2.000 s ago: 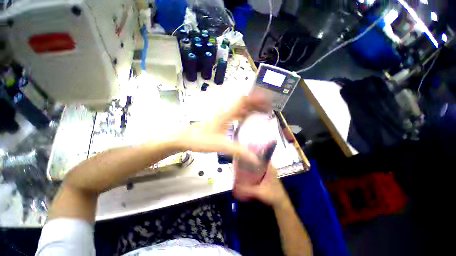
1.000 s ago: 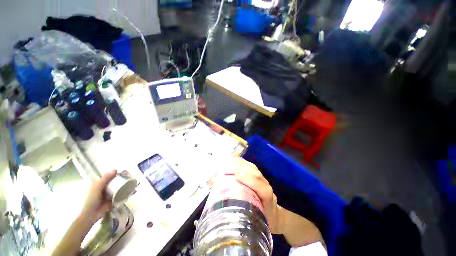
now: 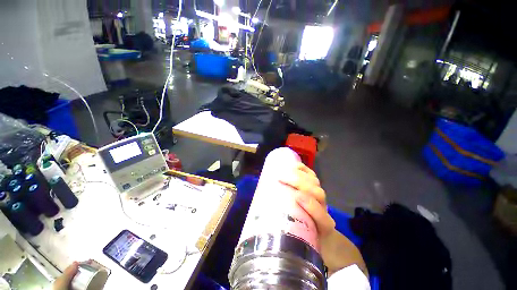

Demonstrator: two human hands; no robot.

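My right hand (image 3: 309, 198) is wrapped around the pink body of a vacuum flask (image 3: 266, 209), held up close to the camera. The flask is tilted, its silver top toward me and cut off by the bottom edge. My left hand (image 3: 66, 276) is at the bottom left, partly out of the picture, with its fingers on a small pale cup (image 3: 90, 276). A smartphone (image 3: 135, 255) with a lit screen lies flat on the white table (image 3: 153, 218), between the cup and the flask.
The control panel (image 3: 134, 161) stands at the table's back edge. Dark thread spools (image 3: 35, 192) cluster at the left. Behind are another table (image 3: 218, 129) with black cloth and a red stool (image 3: 301, 148). Dark cloth (image 3: 405, 243) lies at the lower right; a blue bundle (image 3: 462, 153) is farther right.
The view has turned up and to the right. The hands have moved apart since the oldest frame; the cup is now at the lower left and the flask is raised nearer the camera, silver top facing me.
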